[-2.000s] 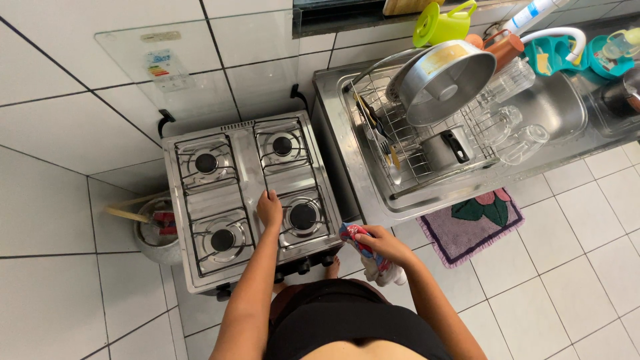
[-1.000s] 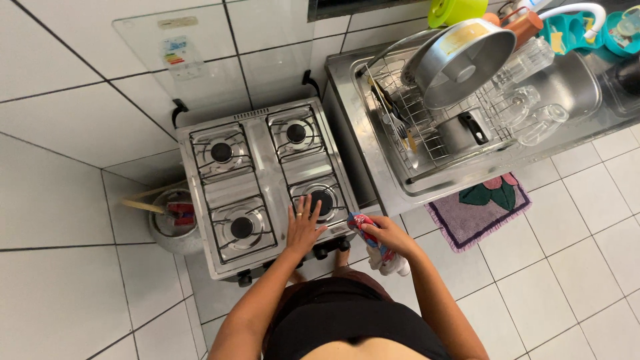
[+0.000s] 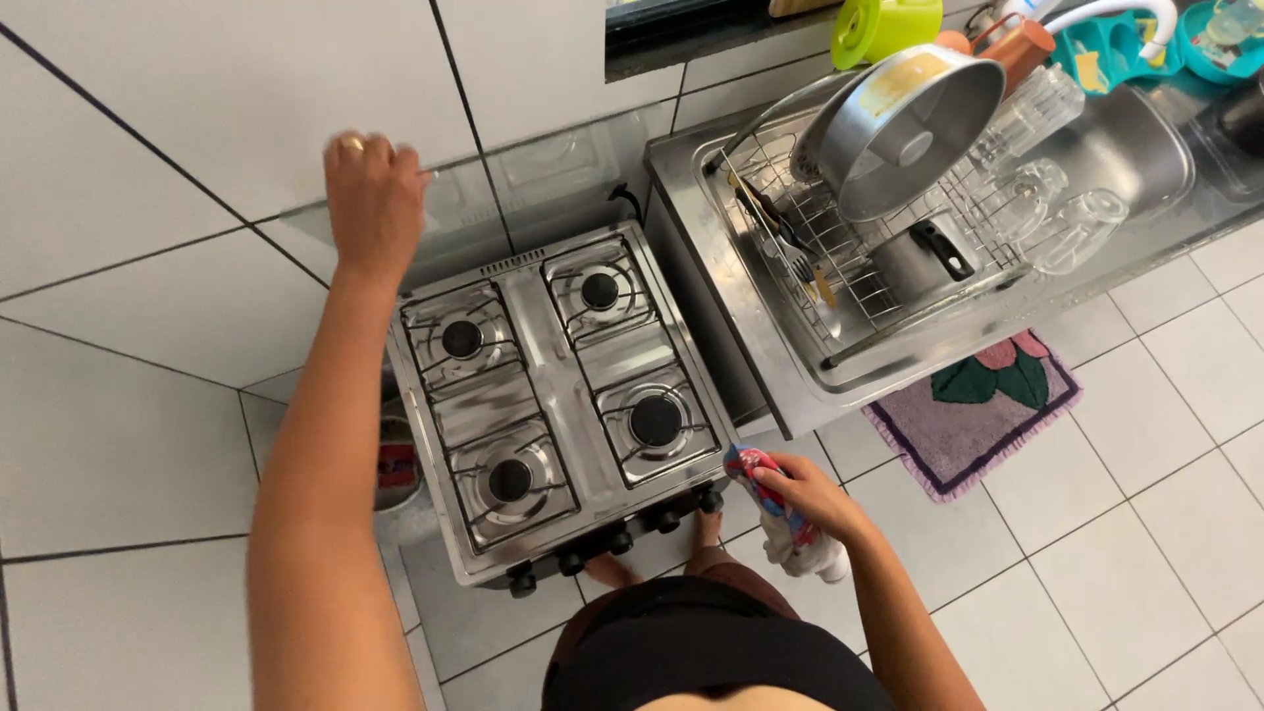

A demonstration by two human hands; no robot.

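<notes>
My left hand [image 3: 373, 202] is raised over the back left of a four-burner gas stove [image 3: 563, 395], with its fingers curled at the upper edge of the stove's glass lid [image 3: 583, 158]. The lid stands partly tilted off the wall behind the burners. At the stove's front right corner, my right hand [image 3: 805, 494] holds a bunched cloth [image 3: 775, 504], coloured at one end and whitish at the other. Black knobs [image 3: 620, 541] line the front edge below the burner grates.
Right of the stove, a steel sink counter [image 3: 716, 286] bears a wire dish rack [image 3: 859, 336], a ring cake pan [image 3: 904, 133], a small pot [image 3: 923, 262] and glass mugs [image 3: 1081, 227]. A rug [image 3: 948, 434] lies on the tiled floor. A bucket [image 3: 400, 509] stands left of the stove.
My left hand has left the front right burner area and reached up to the glass lid, whose top edge has come away from the wall. My right hand still holds the cloth.
</notes>
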